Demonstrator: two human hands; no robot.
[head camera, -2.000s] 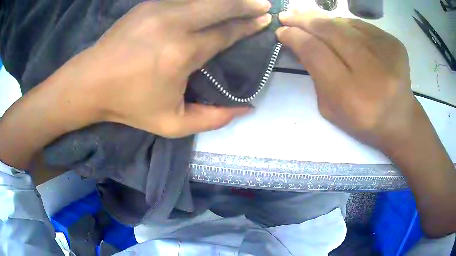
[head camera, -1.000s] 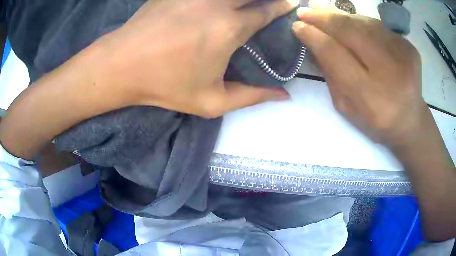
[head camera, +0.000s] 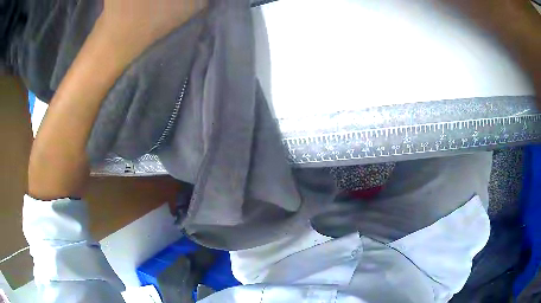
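Note:
The dark grey garment [head camera: 219,124] hangs over the front edge of the white table on the left and drapes down to my lap. A line of small metal zipper teeth [head camera: 177,112] curves down along the cloth beside my left forearm. My left forearm [head camera: 71,130] reaches up over the garment; its hand is cut off by the top edge. My right arm [head camera: 504,23] is a blurred shape at the upper right corner, and its hand is out of the picture. The sewing area is not in view.
A ruler tape [head camera: 379,139] runs along the front edge of the white table [head camera: 379,59]. A blue bin [head camera: 172,260] with dark pieces stands below left, beside pale sheets. More blue shows at the lower right. A small red patch [head camera: 365,192] lies below the table on speckled floor.
The view has tilted down and shifted, so both hands, the held zipper part and the dark snips have left the picture. More of the hanging garment and my lap shows.

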